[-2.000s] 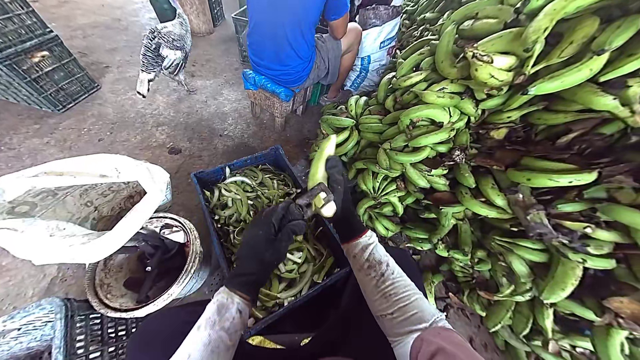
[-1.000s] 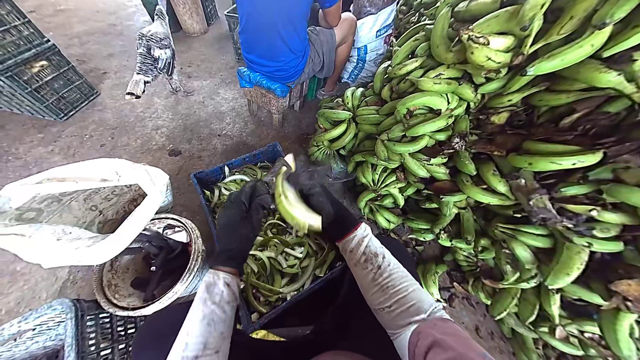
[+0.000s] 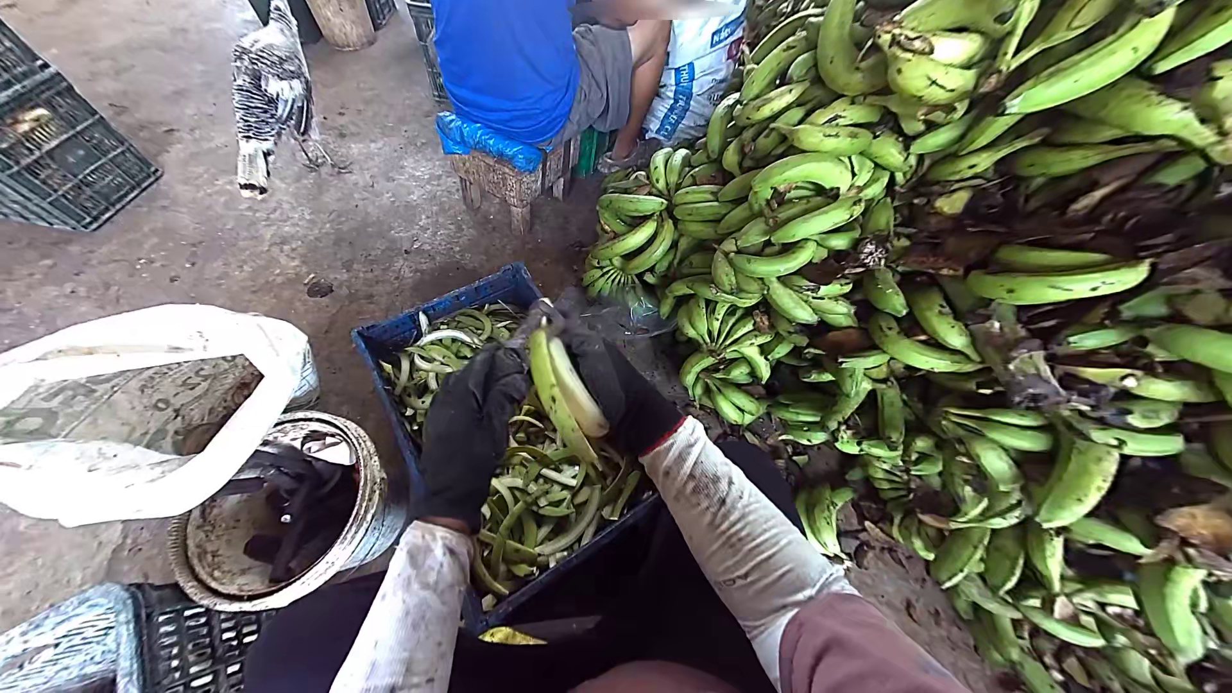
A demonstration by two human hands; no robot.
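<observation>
My right hand (image 3: 621, 385), in a black glove, grips a partly peeled green plantain (image 3: 566, 385). A strip of green peel hangs loose along its left side. My left hand (image 3: 472, 423), also in a black glove, is closed at the plantain's upper end; whether it holds a tool there is too blurred to tell. Both hands are over a blue plastic crate (image 3: 380, 361) that holds many green peel strips (image 3: 553, 510).
Green plantain bunches (image 3: 808, 202) are heaped at right. A white sack (image 3: 279, 356) and a round bucket (image 3: 371, 472) stand at left. Dark crates (image 3: 77, 154) and a bird (image 3: 272, 91) are farther back. A person in blue (image 3: 505, 67) sits on a wooden stool (image 3: 510, 183).
The plantain was raised and pointed upward two seconds ago; it is now lower, over the crate, with a peel strip hanging from it. My hands have turned it and moved closer together.
</observation>
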